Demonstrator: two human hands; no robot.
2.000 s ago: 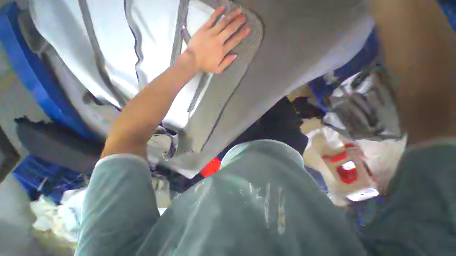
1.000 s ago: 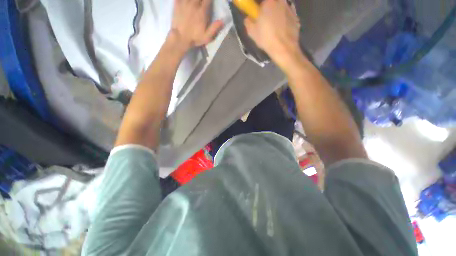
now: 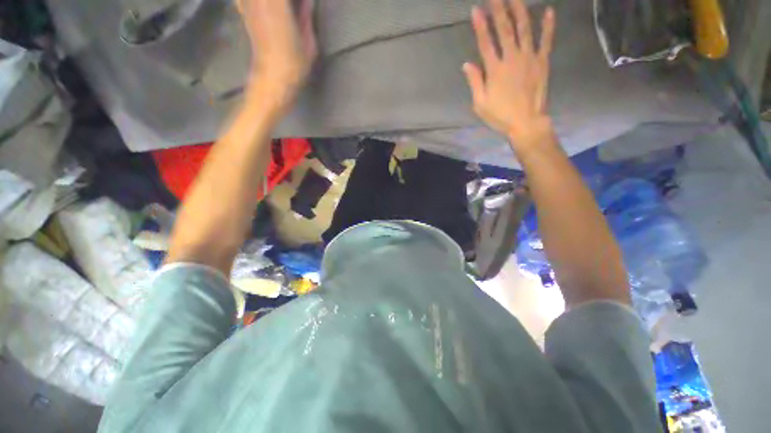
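A grey cloth point(image 3: 389, 93) covers the table across the top of the view, with a dark line running across it between my hands. My left hand point(image 3: 279, 42) is at the top edge, partly cut off and blurred, over the cloth. My right hand point(image 3: 511, 76) lies flat on the cloth with fingers spread and holds nothing. The steam iron point(image 3: 642, 30) stands at the upper right, partly cut off, with its yellow handle point(image 3: 708, 27) beside the dark soleplate. No hand touches it.
A dark green hose point(image 3: 744, 106) runs from the iron at the right. Red plastic point(image 3: 182, 169) shows below the table edge. White quilted pieces point(image 3: 68, 313) lie lower left. Clear blue plastic bottles point(image 3: 647, 232) are heaped lower right.
My right hand has let go of the iron, which now stands farther right. The view has turned, and the white garment panels are out of view. Both hands are over the grey cloth.
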